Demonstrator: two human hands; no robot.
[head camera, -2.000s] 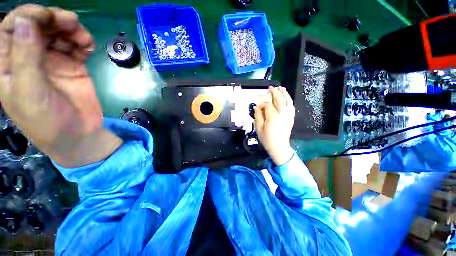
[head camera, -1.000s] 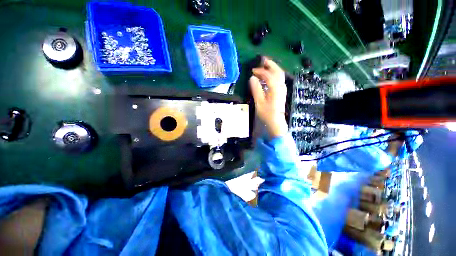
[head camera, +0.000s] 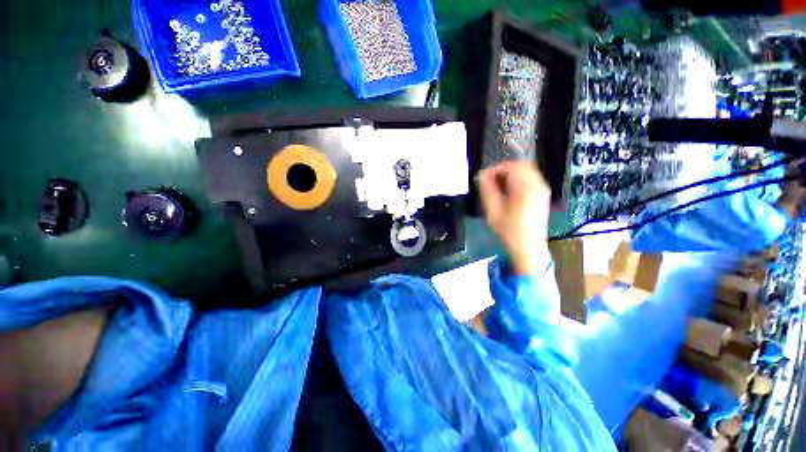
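Observation:
The cream-white jig (head camera: 442, 163) sits on the black base (head camera: 309, 252). A small dark part (head camera: 404, 173) lies in its cutout, and a round part with a pale ring (head camera: 408, 237) sits at its front edge. A tan ring (head camera: 280, 177) lies left of the jig. My right hand (head camera: 515, 207) is just right of the jig, at the front of the black tray, fingers curled; whether it holds anything is unclear. My left hand is out of the picture; only blurred bare forearm in the sleeve shows at bottom left.
Two blue bins (head camera: 287, 44) of small silver parts stand behind the base. The black foam tray (head camera: 566, 119) holds silver grains. Round black units (head camera: 157, 214) lie at left. Rows of units, a black rod (head camera: 707, 130) and cables are at right, cartons (head camera: 570, 274) below. Another person's blue sleeve shows at right.
My left hand has dropped from the upper left out of the picture. My right hand left the jig, reached over the black tray, then came back toward its front. The view has shifted.

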